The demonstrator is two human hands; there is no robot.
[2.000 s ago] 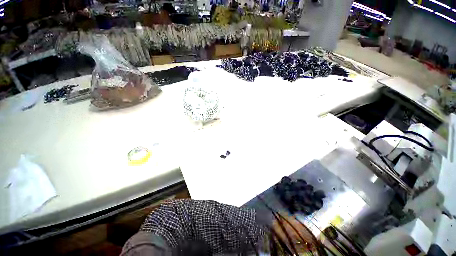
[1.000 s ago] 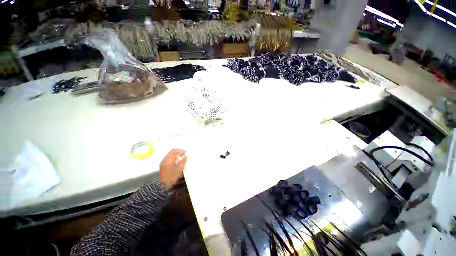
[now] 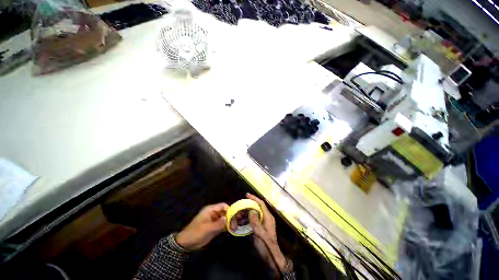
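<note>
A yellow tape roll [image 3: 237,209] is held between both hands in front of the table's edge. My right hand [image 3: 263,225] grips the roll, with the thumb in its hole. My left hand [image 3: 205,225] is at the roll's left rim with its fingertips pinched together; whether they hold the tape's end is too small to tell. Checked sleeves show at both wrists.
A pile of black loops [image 3: 300,126] lies on a metal plate [image 3: 273,150]. The white sewing machine [image 3: 391,131] stands right, with a clear plastic bag [image 3: 437,229] near it. A small white fan [image 3: 185,44] and another bag [image 3: 68,41] stand on the long table [image 3: 82,115].
The tape roll has left the long table and is now in my hands. My left hand has moved right and down from the table edge. My right hand has come into view. The view has shifted.
</note>
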